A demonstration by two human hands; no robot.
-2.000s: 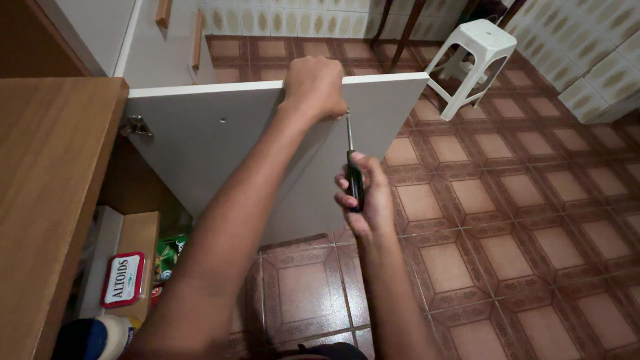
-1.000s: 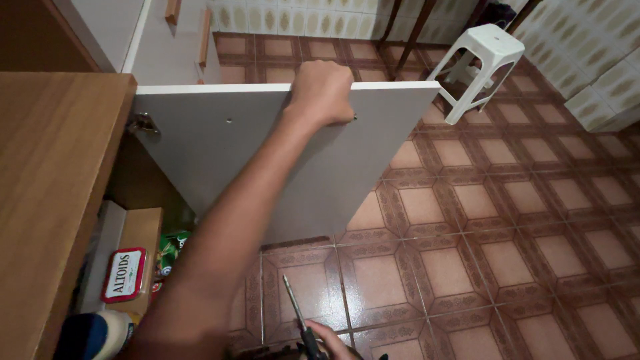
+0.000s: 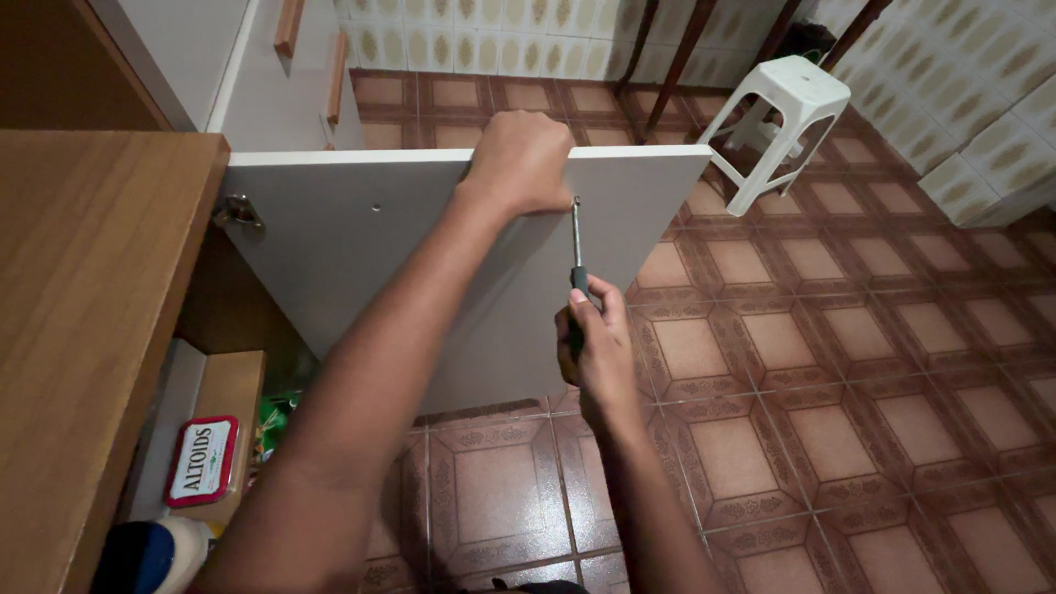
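My left hand (image 3: 521,161) is closed over the white top edge of an open cabinet door (image 3: 396,272), its fingers hidden on the far side. In my right hand (image 3: 601,342) is a screwdriver (image 3: 577,239) with a dark handle, pointing up. The screwdriver's tip meets or nearly meets a small screw (image 3: 577,200) in the grey inner face, beside my left thumb. Farther left on that face is a small hole (image 3: 376,208). A metal hinge (image 3: 239,213) joins the door to the cabinet.
A wooden countertop (image 3: 91,247) fills the left side. Below it, an Altoids tin (image 3: 202,460), a green packet (image 3: 276,421) and a blue-lidded jar (image 3: 157,554) stand in the cabinet. A white plastic stool (image 3: 784,115) stands on the tiled floor (image 3: 767,388) beyond the door.
My right hand has come up from low in the view, bringing the screwdriver back to the screw beside my left thumb. My left hand has stayed on the door's top edge.
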